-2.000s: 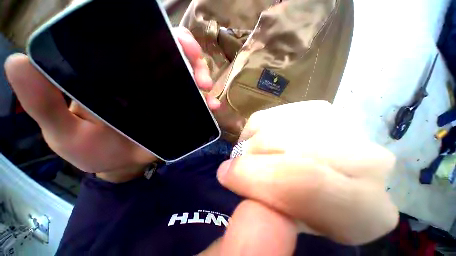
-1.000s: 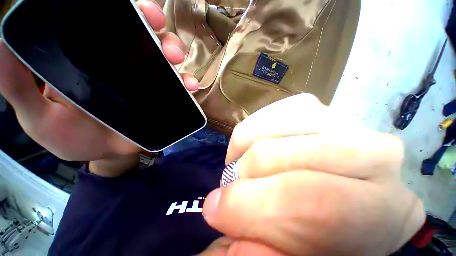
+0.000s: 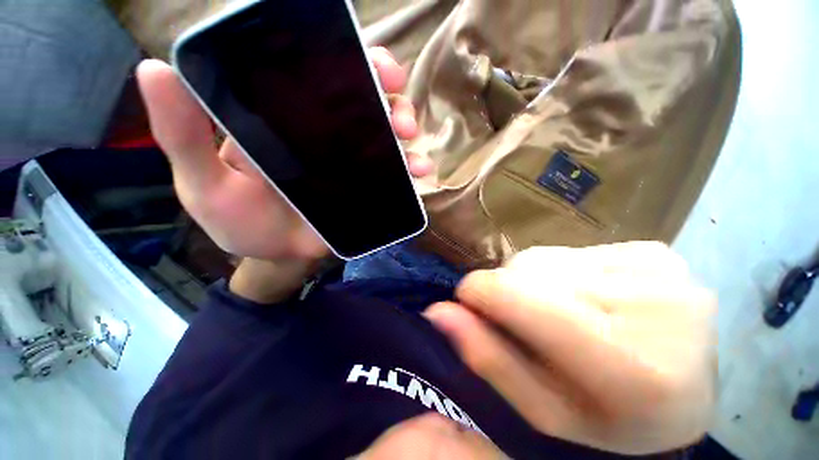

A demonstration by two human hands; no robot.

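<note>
My left hand (image 3: 242,193) holds a smartphone (image 3: 310,126) with a black screen and pale edges, tilted, at upper left. My right hand (image 3: 593,346) is close to the camera at lower right. Its fingers are curled and closed, and I see nothing in them; a small thing inside could be hidden. A tan-brown jacket (image 3: 656,117) lies inside up beyond my hands, with shiny wrinkled lining. A dark navy label (image 3: 568,178) with a gold mark sits beside the pocket line. Neither hand touches the label.
The white table (image 3: 759,216) runs along the right, with black shears handles (image 3: 790,296) and a dark scrap (image 3: 805,403). A white sewing machine (image 3: 40,319) is at lower left. My dark printed shirt fills the bottom, with blurred skin at the edge.
The view has shifted, so the jacket, label and shears appear further right and more of the sewing machine shows. The patterned metallic band on my right hand no longer shows. The phone stays in my left hand.
</note>
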